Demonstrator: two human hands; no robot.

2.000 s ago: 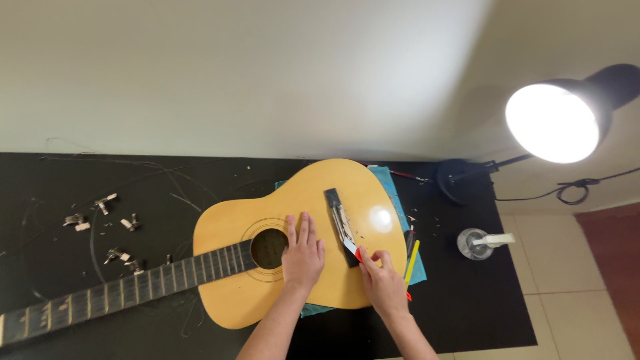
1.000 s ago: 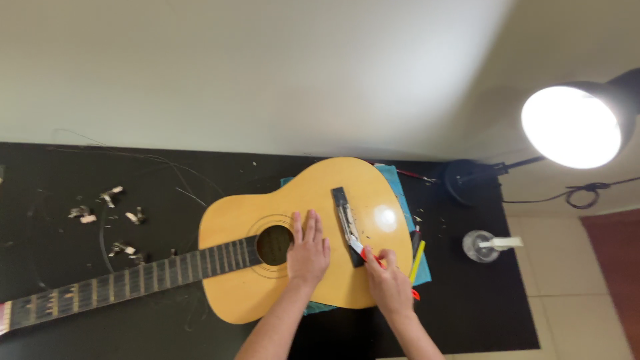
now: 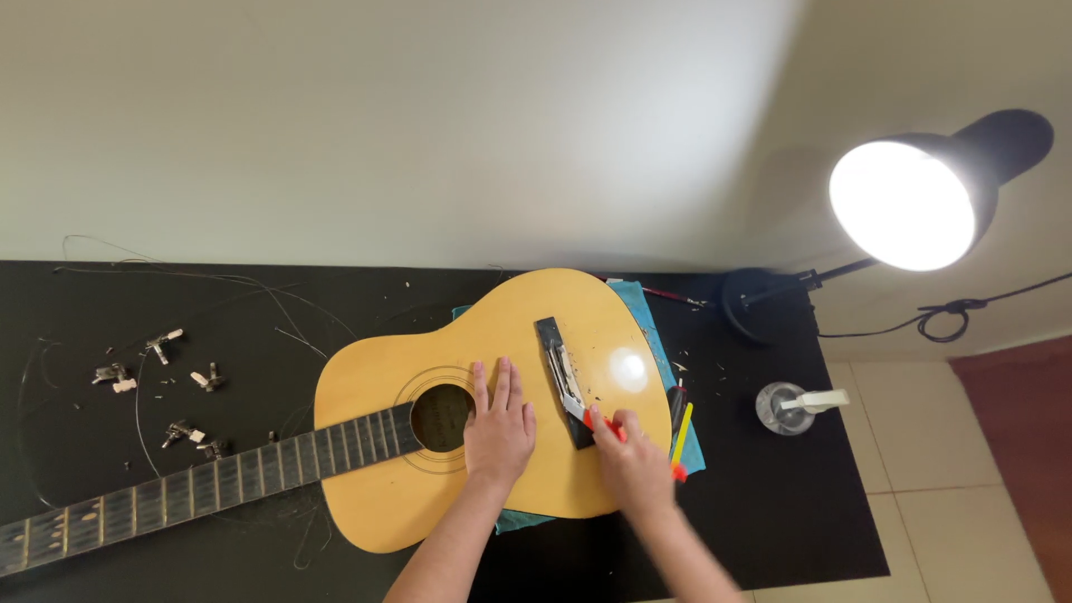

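An acoustic guitar [image 3: 494, 335] without strings lies face up, its neck pointing left. My left hand [image 3: 501, 431] rests flat on the soundboard, fingers apart, between the sound hole [image 3: 442, 417] and the dark bridge [image 3: 548, 335]. In my right hand [image 3: 632, 461] is a red-handled utility knife [image 3: 574, 405], its blade lying along the bridge, where pale scraped patches and small chips show. More dark crumbs are scattered on the wood beside the bridge. The knife's handle is largely hidden by my fingers.
A blue cloth [image 3: 641, 306] lies under the guitar. Yellow [image 3: 682, 431] and dark-handled tools sit by its lower edge. To the right stand a lit desk lamp [image 3: 904, 205] and a clear spray bottle [image 3: 780, 409]. Several tuning machines [image 3: 159, 345] and loose strings [image 3: 276, 297] lie at left.
The knife stays at the bridge in all frames, with only small shifts of my right hand. My left hand keeps its place on the soundboard.
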